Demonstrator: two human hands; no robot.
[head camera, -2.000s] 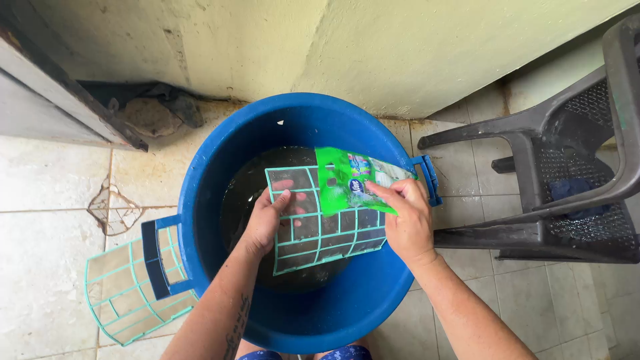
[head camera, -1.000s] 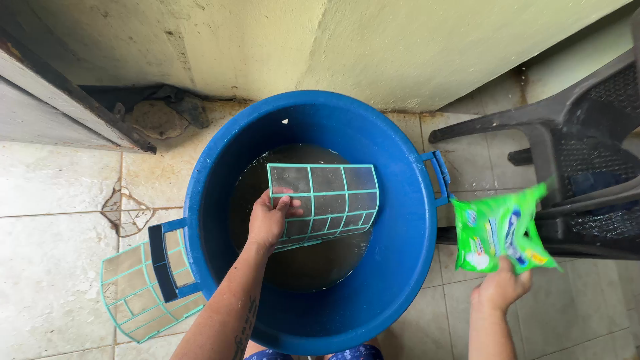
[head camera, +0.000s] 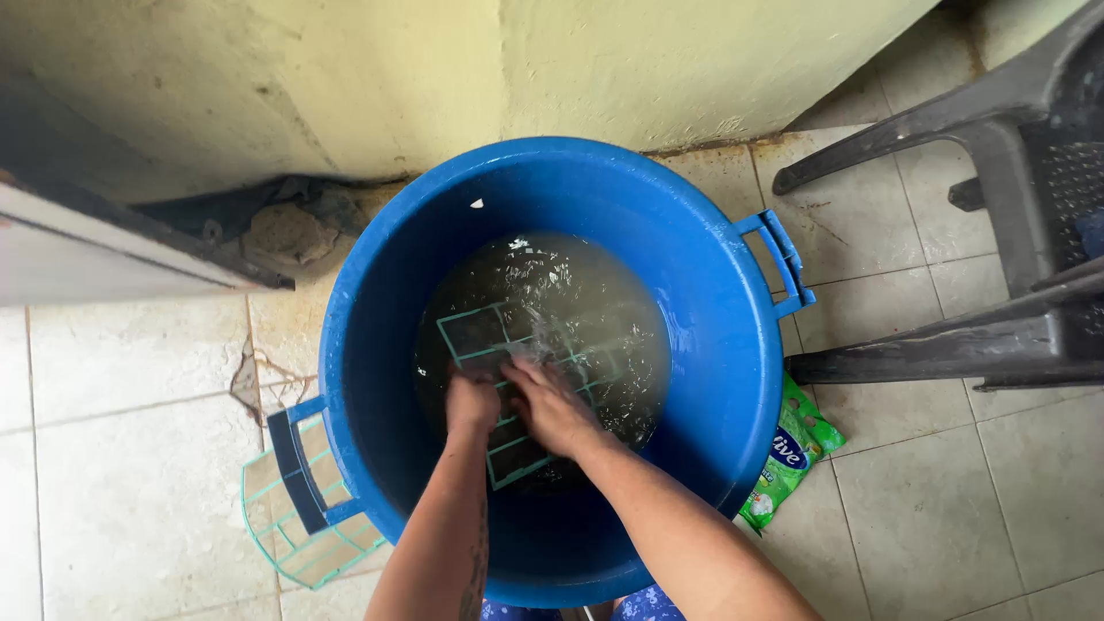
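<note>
A mesh filter screen with a light green plastic frame (head camera: 473, 355) lies partly under murky water in a blue plastic tub (head camera: 552, 155). My left hand (head camera: 473, 401) grips the screen near its left edge, the fingertips hidden by the frame and water. Across the middle of the screen rests my right hand (head camera: 552, 405), its fingers spread a little at the water's surface. A second green-framed mesh screen (head camera: 302, 526) is on the floor, partly beneath the tub's left handle. The green plastic detergent bag (head camera: 789, 461) lies on the tiles against the tub's right side.
A dark plastic chair (head camera: 1009, 190) stands at the right, one leg close to the tub. Behind the tub rises a yellowish wall (head camera: 604, 78). A stone-like lump (head camera: 289, 233) and dark cloth lie at back left, near a pale panel (head camera: 103, 246) with a dark edge.
The detergent bag has left my right hand and is on the floor. My right hand has come back into the tub, and the held screen has gone down into the water.
</note>
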